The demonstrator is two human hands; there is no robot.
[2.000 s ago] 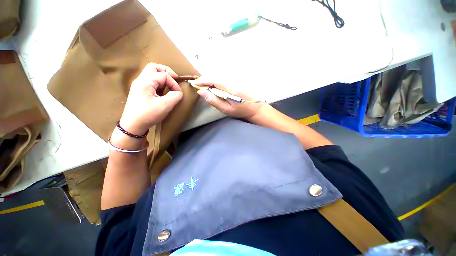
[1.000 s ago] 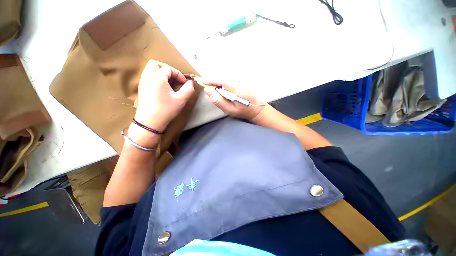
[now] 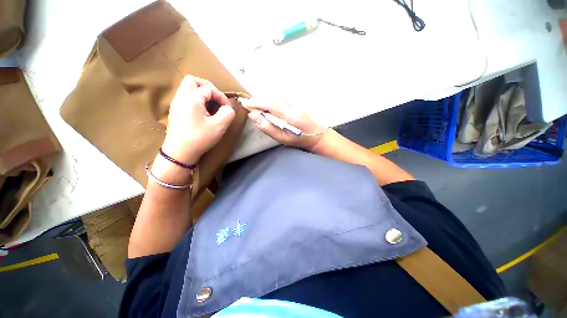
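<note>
The brown bag (image 3: 133, 93) lies on the white table, with a reddish-brown leather-look patch (image 3: 142, 32) at its upper end. My left hand (image 3: 200, 118) pinches the bag's edge near its right corner; the fingertips partly hide the fabric. My right hand (image 3: 280, 123) holds the slim pen-like tool (image 3: 283, 124) like a pencil, its front end at the pinched edge beside my left fingers. The tool's tip is too small to make out. Loose thread ends show on the bag left of my left hand.
A green-handled tool (image 3: 296, 31) with a dark cord loop lies beyond the bag. A black cord (image 3: 413, 15) lies at the far side. More brown bags (image 3: 23, 124) are at left. A blue crate (image 3: 429, 127) with grey-beige pieces stands below the table's right edge.
My left hand has shifted slightly right and turned since the oldest frame. The pen-like tool has tilted a little in my right hand. The bag has barely moved.
</note>
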